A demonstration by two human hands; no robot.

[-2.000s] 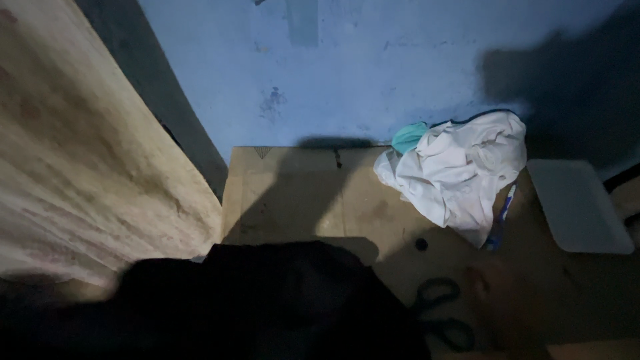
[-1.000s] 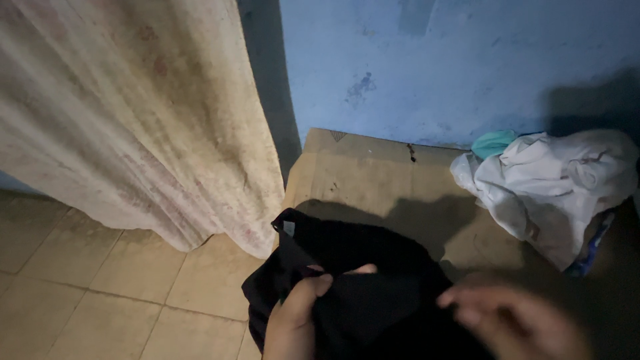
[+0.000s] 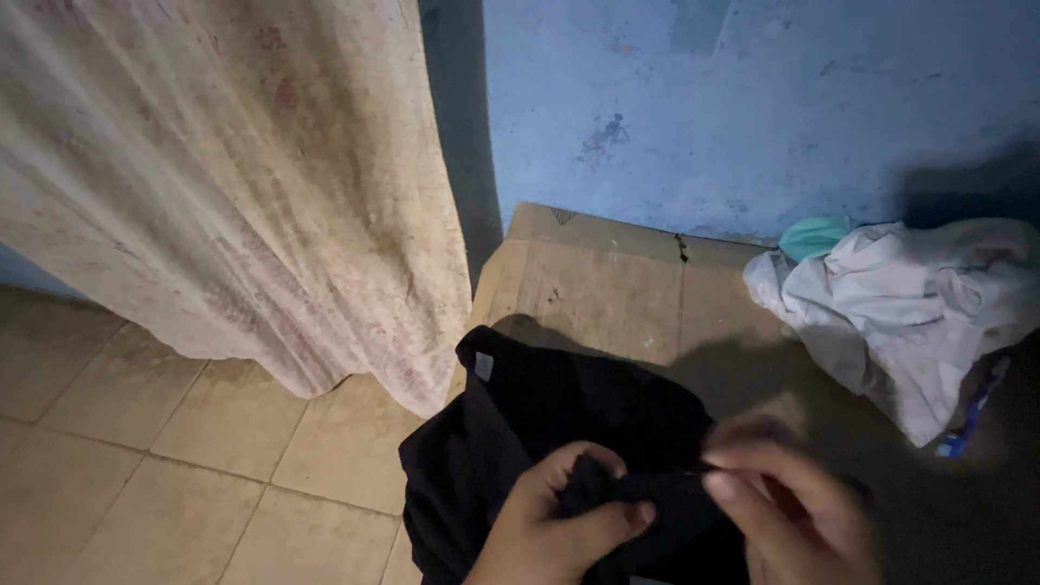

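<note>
A black cloth garment (image 3: 569,390) with a small white tag near its upper left edge lies over the near part of a flattened cardboard sheet (image 3: 601,284). My left hand (image 3: 561,512) grips a bunched fold of it between thumb and fingers. Just to the right, my right hand (image 3: 780,496) is slightly blurred, its thumb and forefinger pinched together at the dark cloth near the left hand's fold; whether something thin sits between those fingertips is too dark to tell. The garment's lower part runs out of view.
A crumpled white cloth (image 3: 910,301) lies on the cardboard at right, with a teal piece (image 3: 812,236) behind it and a blue packet (image 3: 971,414) beside it. A stained, patterned curtain (image 3: 284,187) hangs at left over floor tiles (image 3: 325,455). A blue wall (image 3: 731,122) stands behind.
Two seconds ago scissors lay on the cardboard; they are out of view now. My right hand has come in to the black garment beside my left hand. The view has swung left.
</note>
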